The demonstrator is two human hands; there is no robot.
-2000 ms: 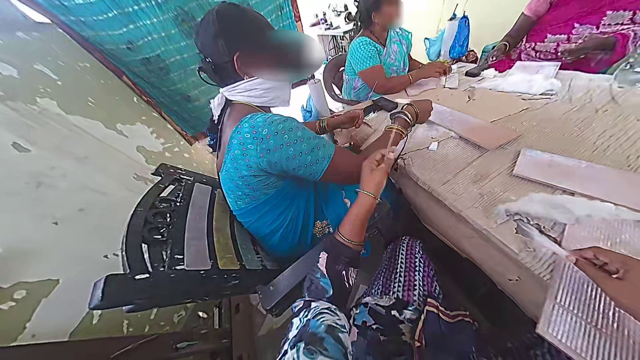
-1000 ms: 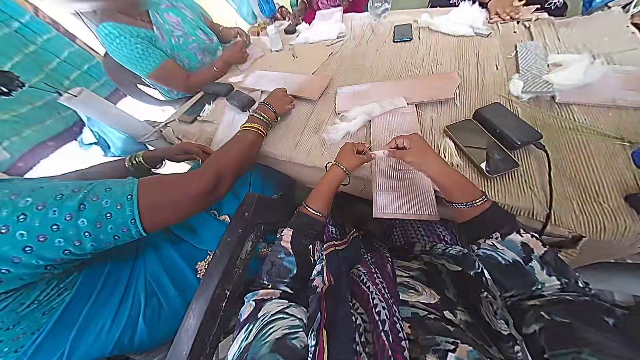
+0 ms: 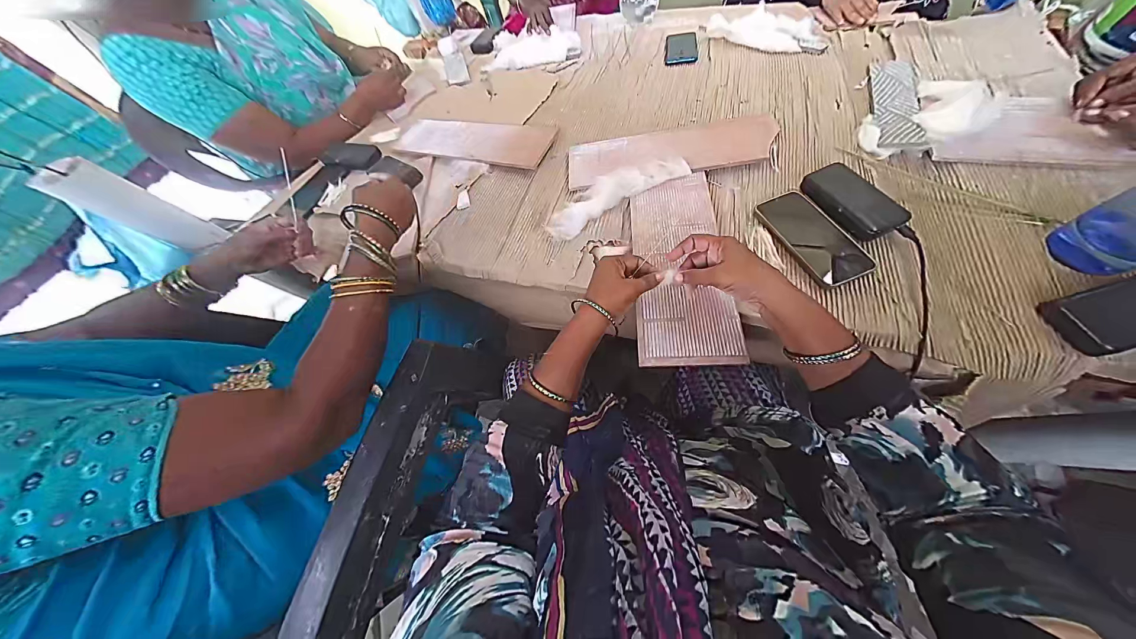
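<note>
My left hand (image 3: pixel 624 282) and my right hand (image 3: pixel 710 262) meet above a ribbed board (image 3: pixel 690 330) that juts over the table's near edge. Between their fingertips is a small tuft of white cotton fibre (image 3: pixel 668 277), pinched from both sides. A larger piece of loose cotton (image 3: pixel 612 193) lies just beyond, across the top of the ribbed board and against a smooth flat board (image 3: pixel 674 146).
Right of my hands lie a smartphone (image 3: pixel 815 240) and a black power bank (image 3: pixel 855 201) with a cable. A co-worker's arm (image 3: pixel 293 390) reaches in at the left, past a black chair arm (image 3: pixel 373 497). Other people's hands, boards and cotton are around the corrugated cardboard tabletop (image 3: pixel 515 231).
The view has swung far right from the earliest frame. Since one second ago, the neighbour's far hand has risen with a thin stick in it; my hands remain together over the ribbed board.
</note>
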